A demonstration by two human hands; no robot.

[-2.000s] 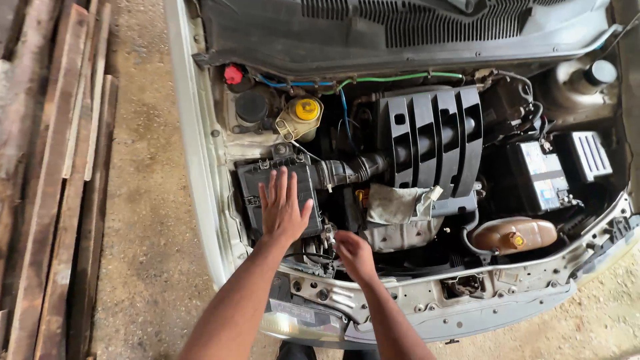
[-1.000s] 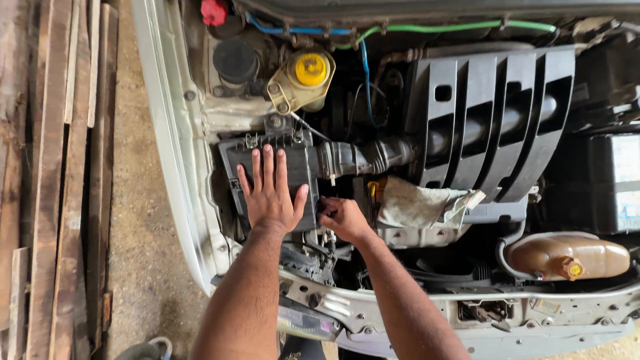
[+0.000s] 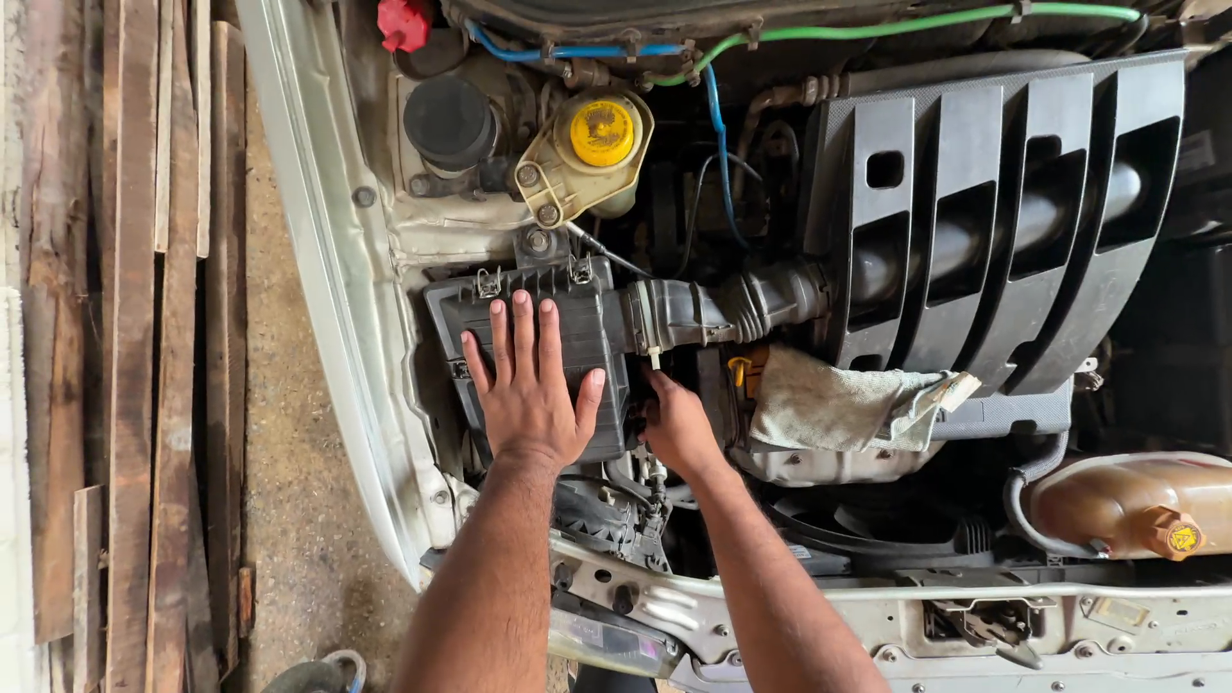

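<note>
My left hand (image 3: pixel 532 404) lies flat, fingers spread, on the black plastic air filter housing (image 3: pixel 602 428). Two metal clips (image 3: pixel 489 283) show along the housing's far edge. At the housing's right side is my right hand (image 3: pixel 679 423), its index finger pointing up beneath the corrugated intake hose (image 3: pixel 741 308). Its other fingers are curled, and whether they grip anything is hidden. The hose runs from the housing to the ribbed black engine cover (image 3: pixel 972 231). A grey cloth (image 3: pixel 837 399) rests just right of my right hand, against the cover's lower edge.
A reservoir with a yellow cap (image 3: pixel 602 133) stands beyond the housing. The brown coolant tank (image 3: pixel 1116 500) is at the right. Blue and green hoses (image 3: pixel 895 24) cross the far side. The front crossmember (image 3: pixel 837 606) runs beneath my forearms. Wooden planks (image 3: pixel 135 385) lie left of the fender (image 3: pixel 327 260).
The view has moved closer to the engine bay. My right hand has come up from the housing's lower right corner to its right side. My left hand stays on the housing.
</note>
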